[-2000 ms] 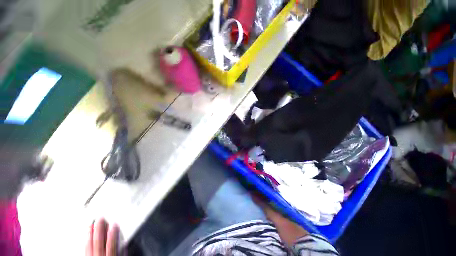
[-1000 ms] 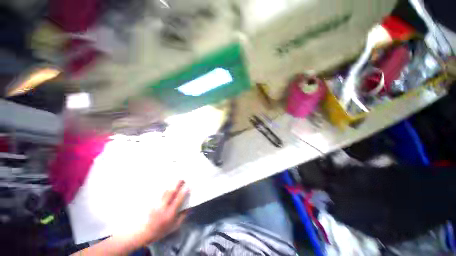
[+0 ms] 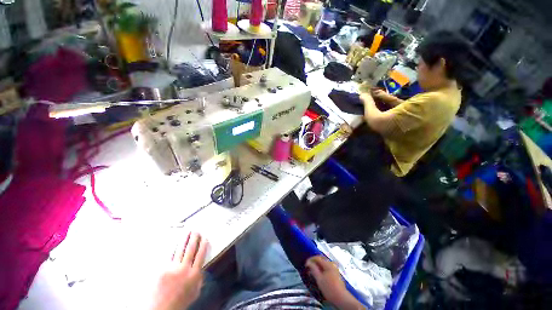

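My left hand (image 3: pixel 181 275) lies on the front edge of the white table (image 3: pixel 145 224), fingers extended, with nothing seen in it. My right hand (image 3: pixel 327 275) is low at the bottom, over the near side of the blue crate; its fingers look curled and I cannot tell if it holds anything. Black-handled scissors (image 3: pixel 227 190) lie by the cream sewing machine (image 3: pixel 278 100). A slim black tool (image 3: pixel 265 173) and a thin dark rod (image 3: pixel 197 214) lie near them. Magenta cloth (image 3: pixel 42 212) is piled at the left, with a strip (image 3: pixel 97 194) trailing from it.
A pink thread cone (image 3: pixel 282 148) stands beside the yellow-rimmed box (image 3: pixel 315 151). A lit lamp (image 3: pixel 77 110) is left of the machine. The blue crate (image 3: pixel 411 266) holds white and black cloth below the table. A person in yellow (image 3: pixel 423 121) works at another machine.
The view has swung up and left, bringing the whole machine, magenta pile and other person into sight. My right hand now shows at the bottom. My left hand remains at the table edge.
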